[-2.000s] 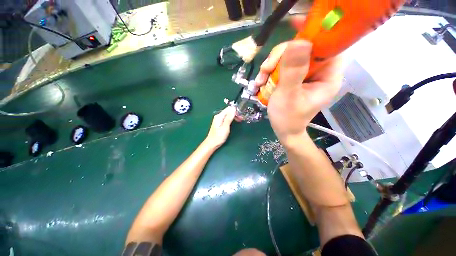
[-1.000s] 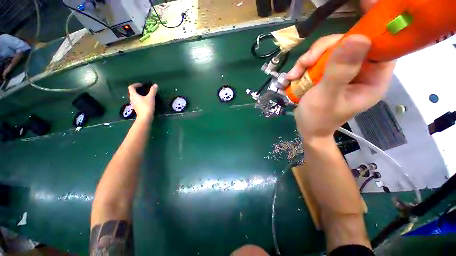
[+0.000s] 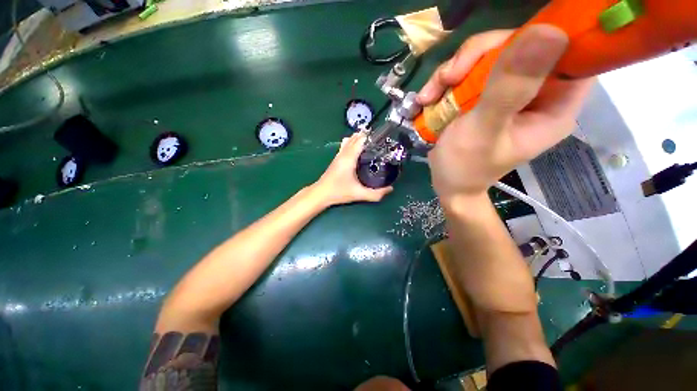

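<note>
My right hand (image 3: 508, 114) grips the large orange electric screwdriver (image 3: 581, 38), which has a green button. Its silver metal nose (image 3: 401, 118) points down to the left, over the opening of a black cylindrical housing (image 3: 376, 174). My left hand (image 3: 348, 174) holds that housing around its side, with the opening facing up. The nose partly hides the inside of the housing. Round white inner parts with black rims lie on the green belt: one (image 3: 358, 114) just behind my left hand, one (image 3: 273, 134) and another (image 3: 168, 148) further left.
Another black housing (image 3: 84, 139) lies at the left beside a round part (image 3: 70, 170). A pile of small screws (image 3: 420, 217) lies right of my left hand, near a cardboard piece (image 3: 456, 290). The white screw feeder (image 3: 565, 183) and a black support pole (image 3: 657, 282) stand at the right.
My left hand has moved right from the row of parts, with a black housing now in it under the screwdriver nose. My right hand still grips the screwdriver.
</note>
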